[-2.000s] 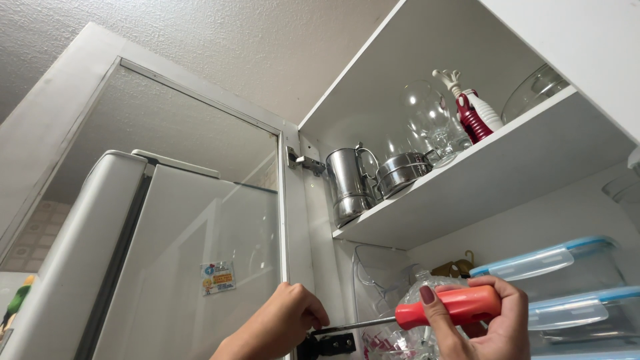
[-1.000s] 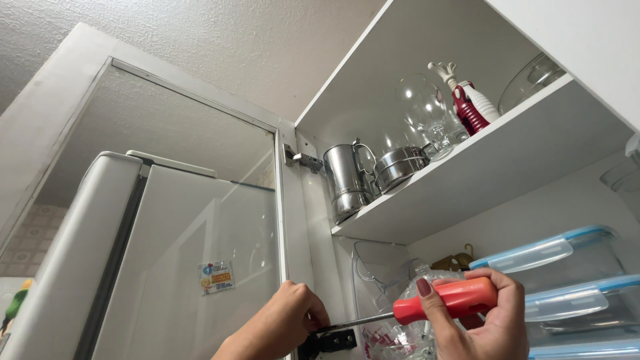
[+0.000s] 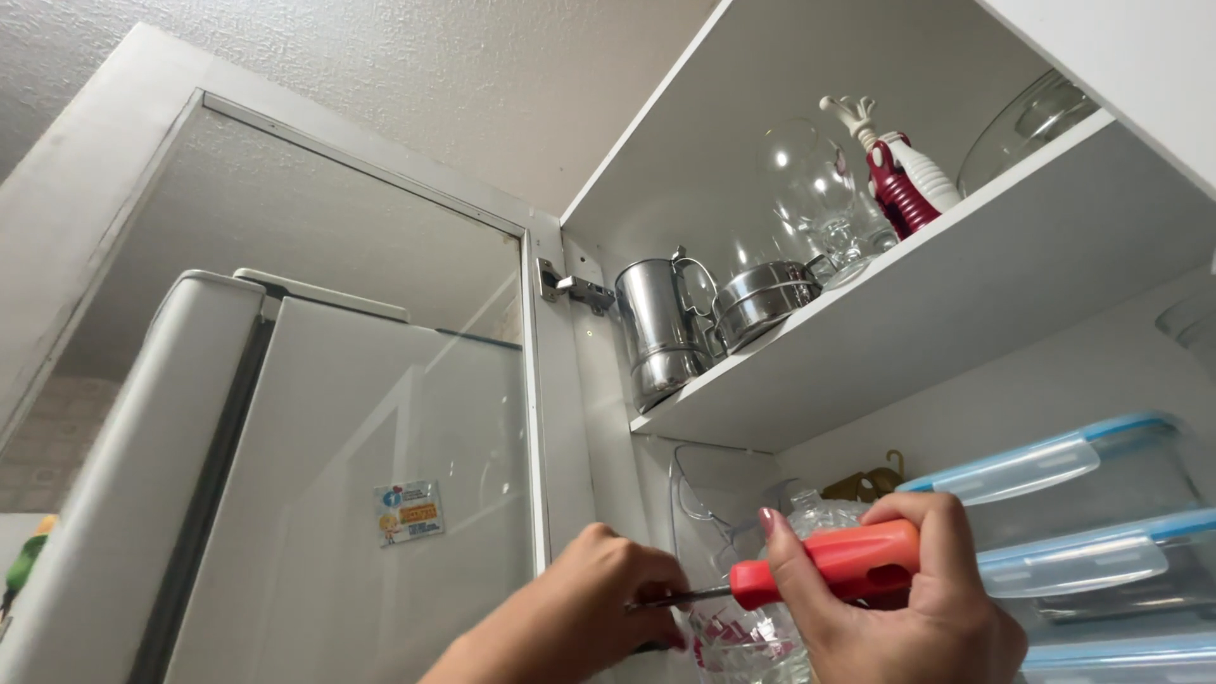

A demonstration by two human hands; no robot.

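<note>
My right hand [image 3: 893, 608] grips the red handle of a screwdriver [image 3: 826, 565], whose metal shaft points left. The fingers of my left hand [image 3: 608, 598] are around the shaft's far end, beside the cabinet's side panel. Behind the fingers a dark hinge part shows only in a sliver, and the screwdriver's tip is hidden. Higher up, a metal cabinet hinge [image 3: 575, 288] joins the glass-paned door frame [image 3: 534, 408] to the cabinet side. The door stands open.
A shelf [image 3: 893, 294] above my hands holds a steel mug [image 3: 660, 328], a steel pot [image 3: 765, 299], glasses [image 3: 817, 199] and red and white utensils [image 3: 902, 185]. Blue-lidded containers [image 3: 1073, 560] are stacked at right, glassware behind my hands. A refrigerator [image 3: 332, 475] shows through the door glass.
My left hand now covers most of the dark lower hinge part, which showed below its fingers before. The right hand still holds the screwdriver.
</note>
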